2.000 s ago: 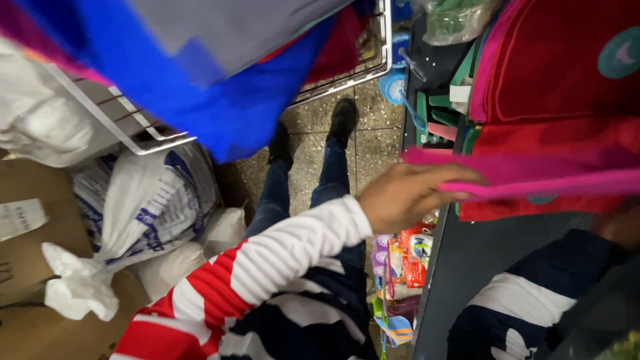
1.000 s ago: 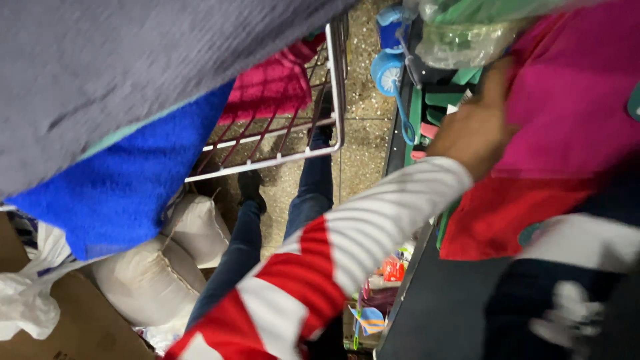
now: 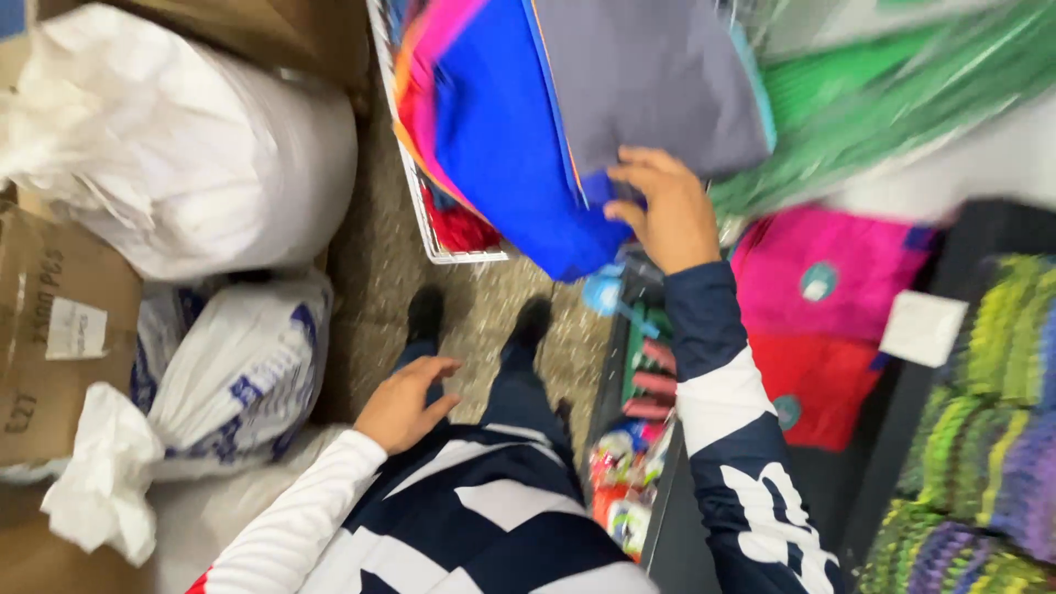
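My right hand (image 3: 664, 206) is at the lower corner of a grey cloth (image 3: 652, 82), its fingers curled over the edge; whether they grip it is blurred. A blue cloth (image 3: 511, 148) lies beside and under the grey one, with pink and orange-edged fabric at its left. These cloths lie over a white wire basket (image 3: 417, 194) that has red fabric inside. Nothing is in my left hand (image 3: 406, 404), which hangs in front of my body with the fingers apart. Magenta (image 3: 833, 272) and red folded cloths (image 3: 825, 388) rest on the dark shelf to the right.
White sacks (image 3: 272, 165) and cardboard boxes (image 3: 58, 330) crowd the left side. Green items in clear plastic (image 3: 874, 107) are at the upper right, above striped knobbly textiles (image 3: 1006, 330). Small colourful packs (image 3: 623, 470) stand low by the dark shelf edge (image 3: 681, 511). My feet are on a speckled floor (image 3: 462, 330).
My left hand was over the magenta cloth on the shelf and is now in front of my body. My right hand has come to the grey cloth. The view has shifted.
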